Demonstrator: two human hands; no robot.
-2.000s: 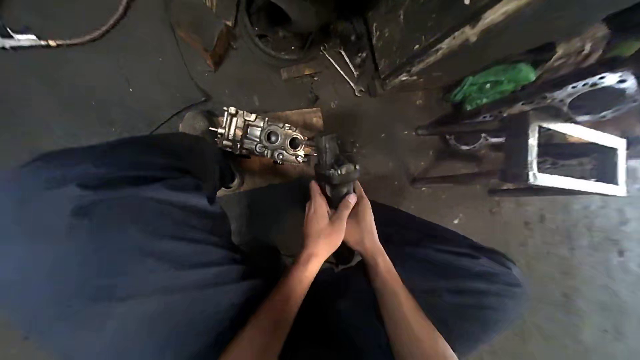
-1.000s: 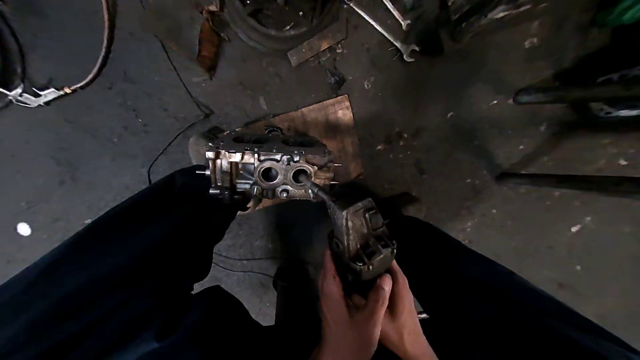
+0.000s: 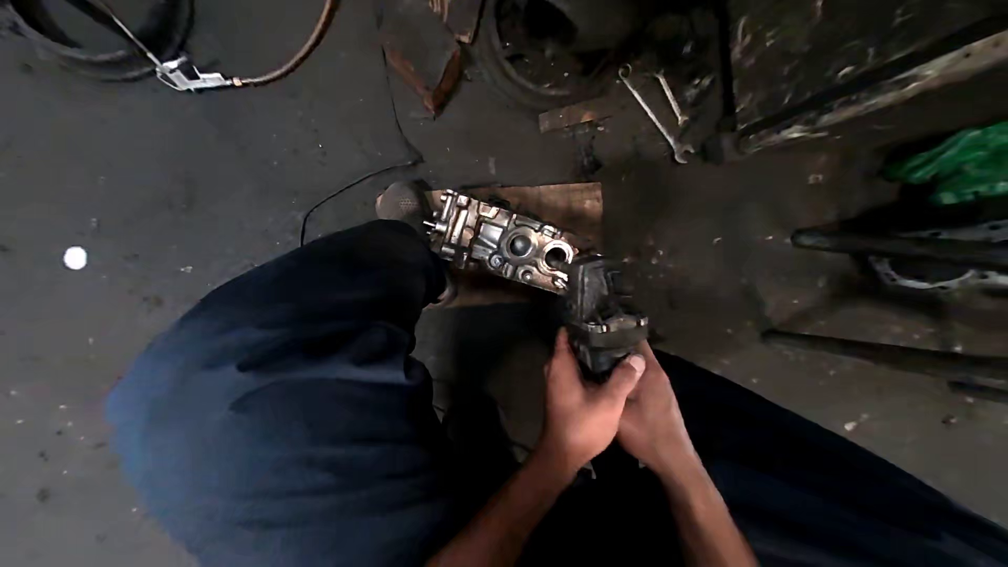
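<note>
Both hands grip a dark power tool (image 3: 602,315), which looks like an impact wrench. My left hand (image 3: 579,402) wraps its near end from the left, thumb on top. From the right, my right hand (image 3: 654,409) closes around the same end, partly behind the left thumb. The tool's far end meets the right end of a metal engine part (image 3: 504,240), which has two round bores in its upper face. That part rests on a wooden board (image 3: 567,201) on the floor, beside my shoe (image 3: 403,203). Whether the tool touches a fastener is hidden.
Two wrenches (image 3: 652,114) lie on the floor beyond the board, near a wheel (image 3: 524,67). An air blow gun (image 3: 187,76) on a hose is at the upper left. A thin cable (image 3: 346,187) curves left of the board. Metal bars (image 3: 882,350) and green plastic (image 3: 965,165) are at the right.
The tool's far end, pointing up-left at the engine part one second ago, now points more directly away from me. The view has shifted noticeably.
</note>
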